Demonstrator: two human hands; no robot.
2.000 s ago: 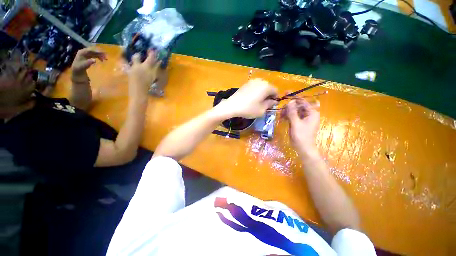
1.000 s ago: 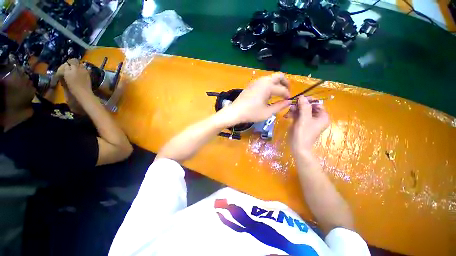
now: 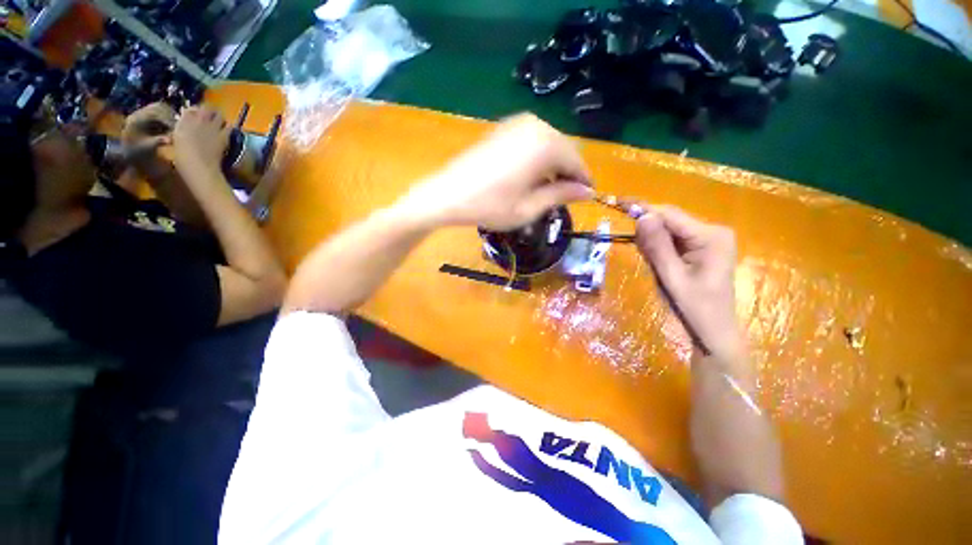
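A black round camera housing lies on the orange bench top, with its silver-grey bracket at its right. A flat black antenna sticks out at its lower left. My left hand is above the housing and pinches a thin lead end. My right hand is right of the bracket and pinches the other end at a small pale connector. A black tail cable hangs from my right hand along the wrist. My left hand and forearm hide the housing's upper side.
A heap of black modules lies on the green belt beyond the bench. A crumpled clear plastic bag lies at the back left. A co-worker at left handles another unit on the bench.
My hands have moved apart around the lead, my left hand up and left, my right hand slightly right and down. The tail cable now points down toward my right wrist. The view has shifted slightly.
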